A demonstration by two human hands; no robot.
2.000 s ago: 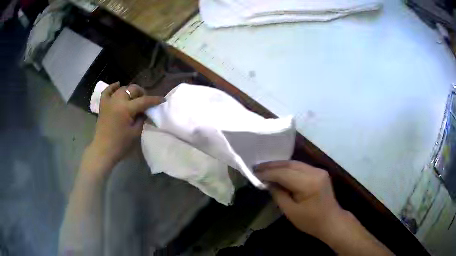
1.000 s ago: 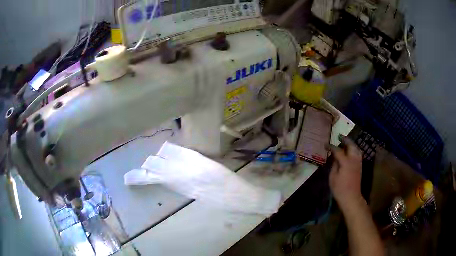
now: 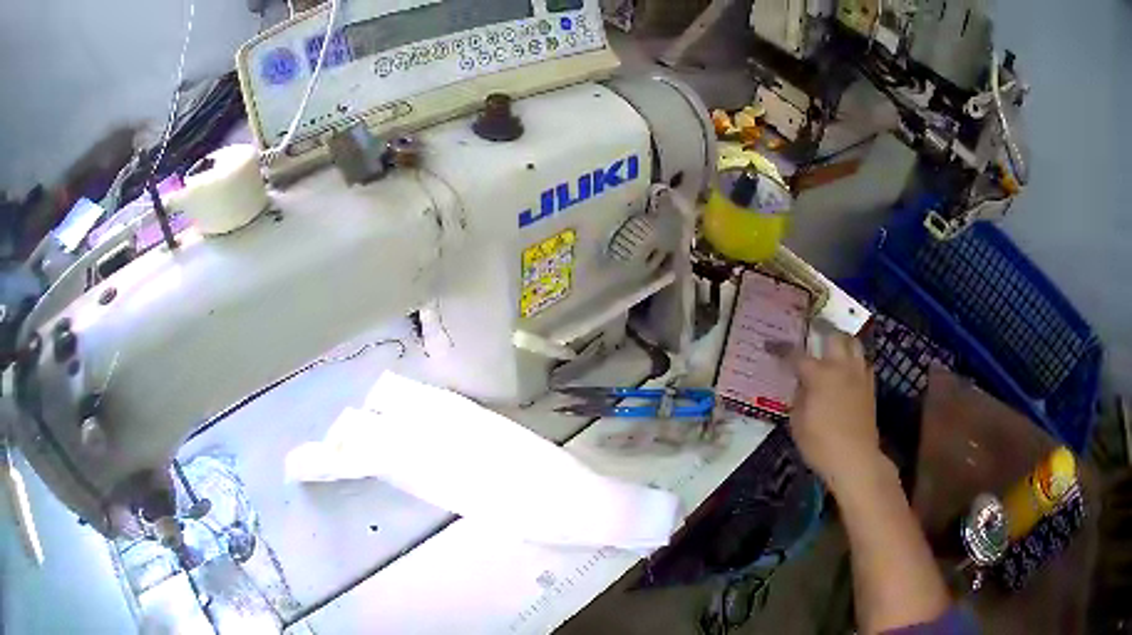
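Observation:
My right hand [image 3: 834,403] is at the right, its fingertips over the lit screen of a phone [image 3: 760,347]. The phone lies flat at the right end of the sewing table. The hand holds nothing. My left hand is out of the picture. A white cloth pile of strips [image 3: 478,465], glaring, lies on the table under and in front of the machine arm. Blue-handled thread snips [image 3: 664,402] lie between the machine base and the phone.
The cream JUKI sewing machine [image 3: 372,254] spans the left and middle, with a control panel [image 3: 435,56] behind it. A yellow container [image 3: 745,211] stands behind the phone. A blue basket [image 3: 993,316] is at the right, a yellow bottle [image 3: 1040,486] at the lower right.
Two seconds ago both hands held white cloth over the table edge. Since then the view has swung to the machine, my left hand has left the picture, and my right hand has reached the phone, its screen now lit.

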